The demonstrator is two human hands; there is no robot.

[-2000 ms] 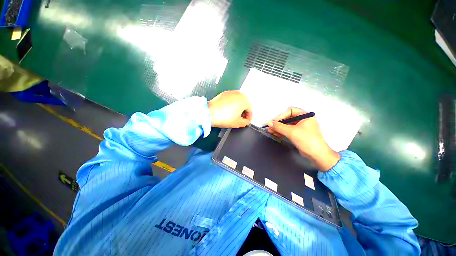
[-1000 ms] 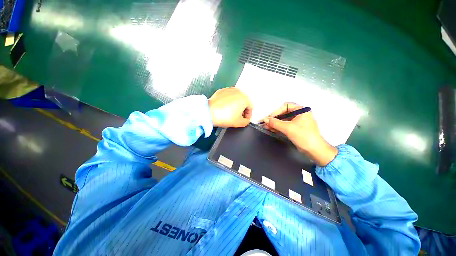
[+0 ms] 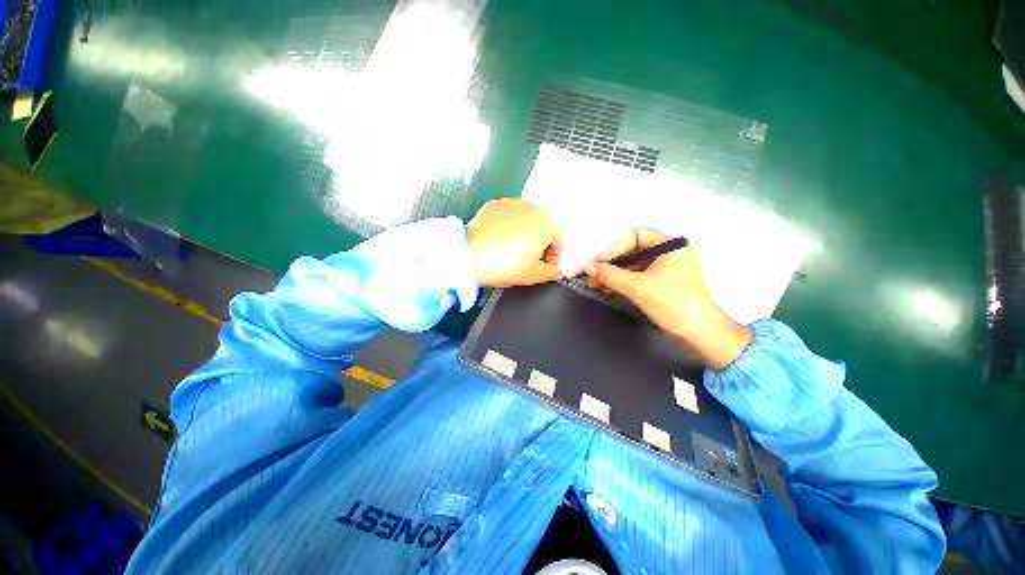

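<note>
A dark grey tablet back cover lies tilted between the bench edge and the wearer's front. White release tabs sit along its near edge and one nearer its right end. My right hand holds a thin black stick like a pen, its fingertips at the cover's far edge. My left hand is curled at the far left corner of the cover; its fingertips are turned away, and whether it grips anything is hidden. A white backing sheet lies beyond the cover, partly under the hands.
A release liner sheet with short dark bars lies beyond the white sheet. Glaring clear film sheets lie to the left. A blue parts bin is at the far left. A dark glossy bundle is at the right. A yellow-and-blue sleeve shows left.
The right hand and stick have moved slightly left along the cover's far edge, towards the left hand. The cover has shifted slightly left and up in view.
</note>
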